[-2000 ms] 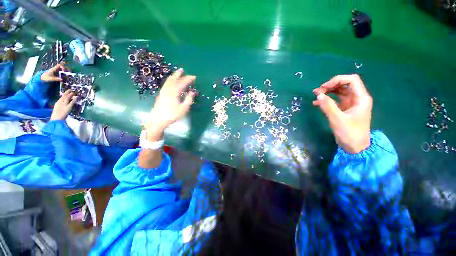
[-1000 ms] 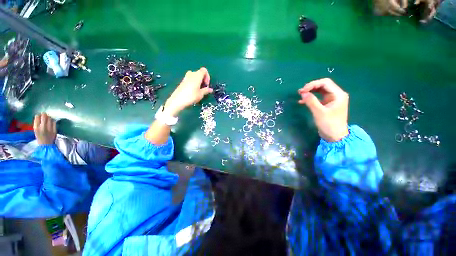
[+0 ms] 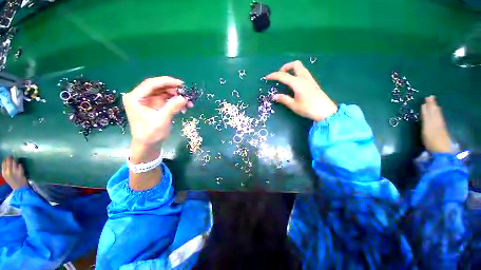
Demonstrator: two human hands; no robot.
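My left hand (image 3: 153, 108), with a white wristband, pinches a small dark cluster (image 3: 191, 93) between thumb and fingertips, left of centre. My right hand (image 3: 298, 89) is over the bench right of centre, its fingers apart, close to a dark purple piece (image 3: 266, 104); I cannot tell whether it touches it. Pale silver-white connectors (image 3: 237, 118) lie scattered between and below my hands. Gold-tone fittings (image 3: 192, 136) are heaped beside them. A large purple-black heap with rings (image 3: 90, 104) lies left of my left hand.
The glossy green bench (image 3: 158, 31) has a black object (image 3: 259, 17) at its far side. Linked pieces (image 3: 403, 95) lie at the right beside another person's hand (image 3: 435, 126). Another person's hand (image 3: 13, 173) is at the left edge. A light blue object (image 3: 10, 100) stands at the far left.
The view has shifted right. My left hand now has the dark cluster in its fingertips. My right hand has moved inward over the parts and its fingers have spread. A person's hand has appeared at right.
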